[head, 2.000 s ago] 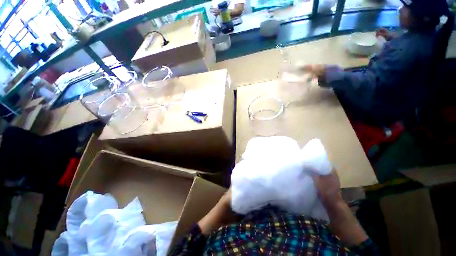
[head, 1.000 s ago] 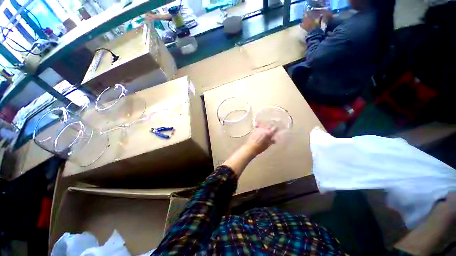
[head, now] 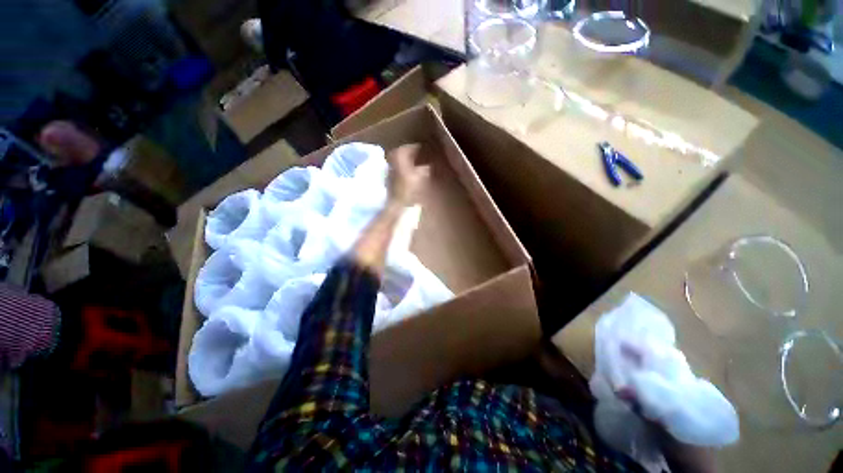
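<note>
An open carton (head: pixel 453 325) stands in front of me on the left. Rows of wrapped cylinders (head: pixel 231 277) in white foam with round hollow centres fill its left and middle part. My left hand (head: pixel 407 174) is inside the carton beside the back row, fingers apart, slightly blurred; I see nothing held in it. A white foam bundle (head: pixel 661 379) is at the lower right over a closed carton top. My right hand (head: pixel 630 369) shows only in small part through the foam and grips it. Whether a cylinder is inside the bundle is hidden.
Clear cylinders (head: pixel 772 277) stand on the right carton top (head: pixel 665 277). More clear cylinders (head: pixel 504 60) and blue-handled nippers (head: pixel 618 164) are on the carton (head: pixel 573 120) behind. Other cartons (head: pixel 102 226) and orange-red objects (head: pixel 116 342) are at the left.
The view has swung left onto the open carton. My left hand has gone from a clear cylinder into the carton. The foam at my right hand has moved over the carton top and is bunched up.
</note>
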